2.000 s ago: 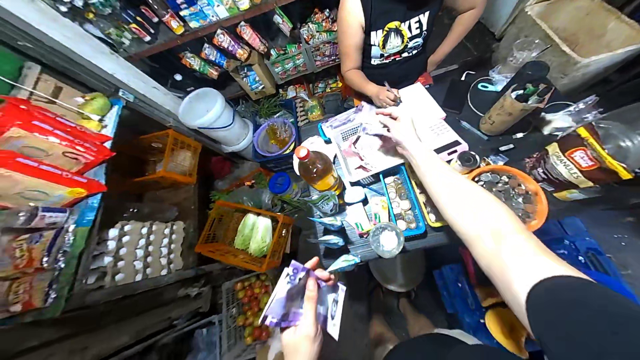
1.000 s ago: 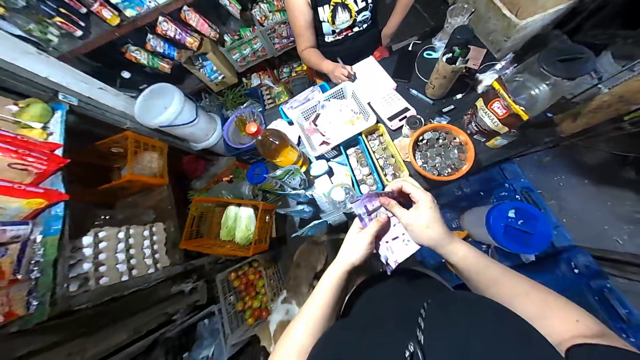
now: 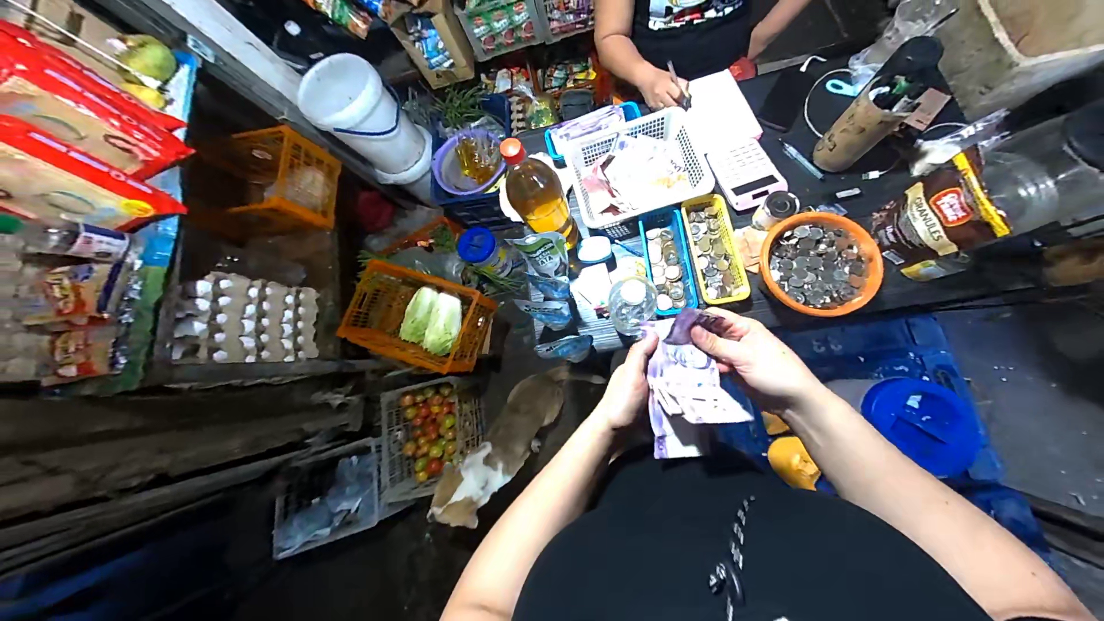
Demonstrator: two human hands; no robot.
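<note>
Purple-and-white banknotes (image 3: 690,388) hang in front of my chest, held between both hands. My left hand (image 3: 631,384) pinches their left edge, and my right hand (image 3: 752,352) grips the top, where one darker purple note is bent over. Just beyond them on the table stand a clear jar (image 3: 632,304), a blue tray (image 3: 668,272) and a yellow tray (image 3: 716,250) of coins, and an orange bowl (image 3: 822,264) full of coins. Behind these, a white plastic basket (image 3: 638,168) holds more paper notes. A pink-and-white calculator (image 3: 749,172) lies beside it.
Across the table a person's hand (image 3: 664,88) holds a pen over white paper (image 3: 716,103). A bottle of amber liquid (image 3: 539,194) stands left of the basket. On the floor at left are a cat (image 3: 509,435), a crate of tomatoes (image 3: 429,431) and an orange crate with cabbage (image 3: 414,315).
My right hand has come back from the white basket to my left hand, and both now hold the notes before my chest. The top note's position between my fingers has shifted.
</note>
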